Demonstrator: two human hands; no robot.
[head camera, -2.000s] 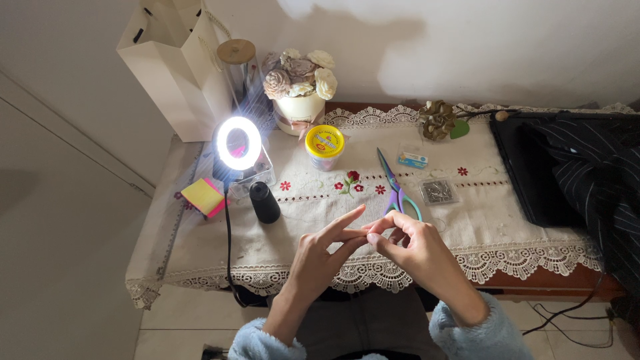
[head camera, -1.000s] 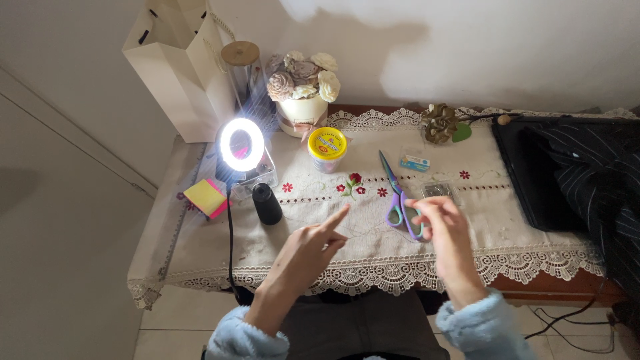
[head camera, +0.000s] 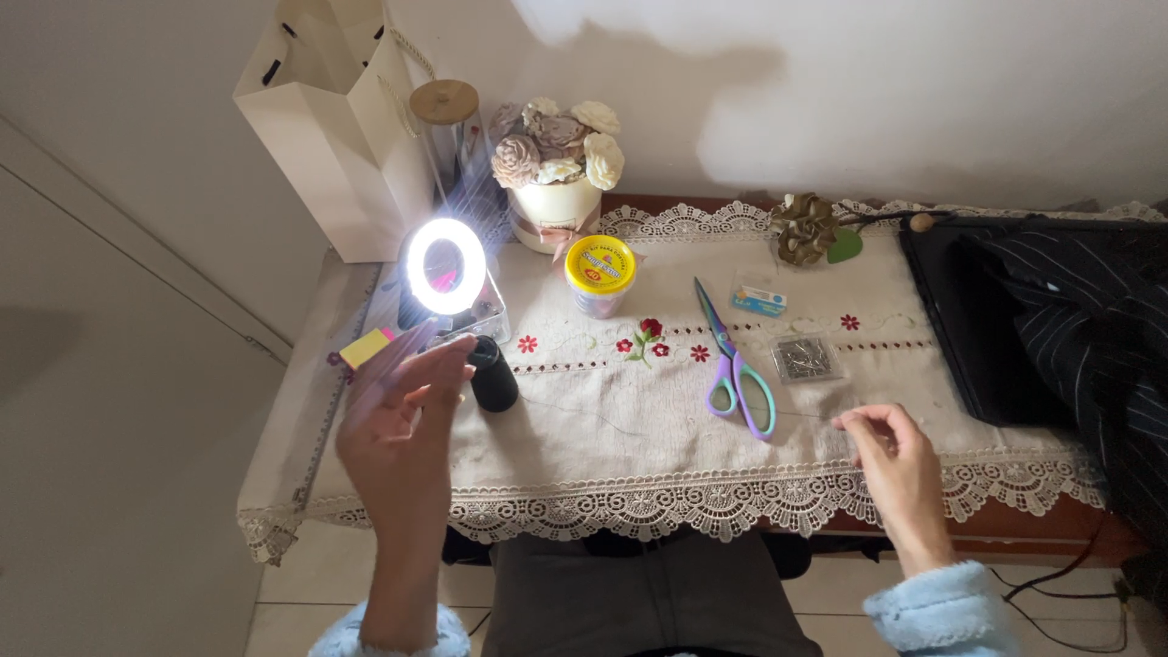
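My left hand (head camera: 406, 401) is raised at the left, blurred, beside a black thread spool (head camera: 494, 376) standing on the lace-edged tablecloth (head camera: 566, 447); whether it holds anything cannot be told. At the right, my right hand (head camera: 890, 447) pinches what looks like a thin dark thread (head camera: 803, 415) between thumb and fingertips. Purple and teal scissors (head camera: 736, 374) lie left of my right hand, slightly spread. Above that hand rest a clear box of pins (head camera: 807, 359) and a small blue and white packet (head camera: 759, 297). A thin dark thread (head camera: 584, 412) curls across the cloth right of the spool.
A lit ring lamp (head camera: 413, 269) stands behind my left hand, near yellow sticky notes (head camera: 365, 349). Farther back are a paper bag (head camera: 319, 137), a flower pot (head camera: 557, 205) and a yellow-lidded tub (head camera: 599, 274). Dark striped fabric (head camera: 1068, 319) lies over a black flat object (head camera: 949, 347) at the right.
My hands, together two seconds ago, have moved apart. The left has gone left toward the spool and lamp; the right has moved right, past the scissors.
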